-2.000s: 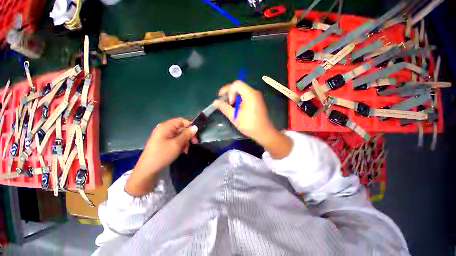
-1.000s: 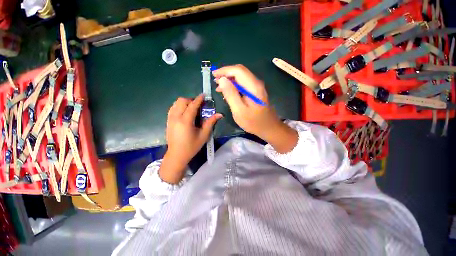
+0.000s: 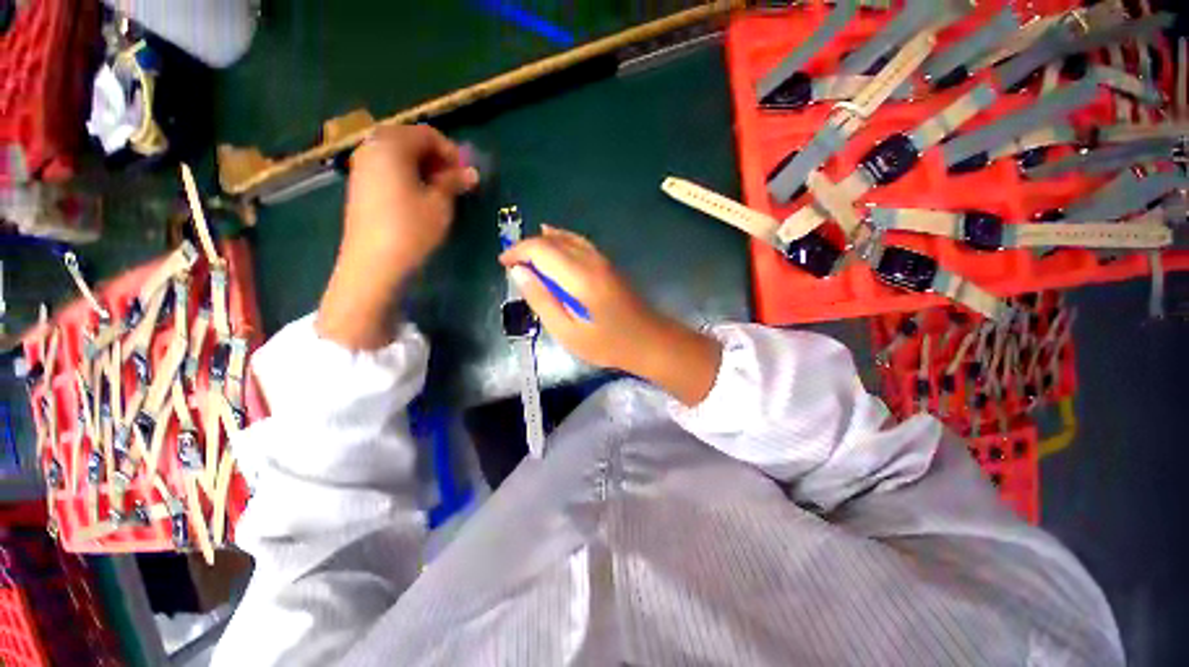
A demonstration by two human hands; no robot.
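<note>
A wristwatch with a dark case (image 3: 519,317) and pale grey strap lies lengthwise on the green mat (image 3: 678,130), its buckle at the far end and its near strap end reaching towards my smock. My right hand (image 3: 580,297) holds a slim blue pen-like tool (image 3: 561,289), and its fingertips are at the watch's far strap. My left hand (image 3: 398,196) is raised over the far left of the mat, away from the watch, fingers curled; whether it holds anything cannot be told. The small white dish is not visible.
Red trays of strapped watches stand at the left (image 3: 78,502) and right (image 3: 782,293). A wooden strip (image 3: 522,85) edges the mat's far side, with a blue stick (image 3: 524,18) beyond it. Crumpled white material (image 3: 115,107) is at the far left. Red crates (image 3: 1004,456) sit below the right tray.
My left hand has let go of the watch and moved up and left. My right hand stays at the strap with the blue tool. The view has shifted.
</note>
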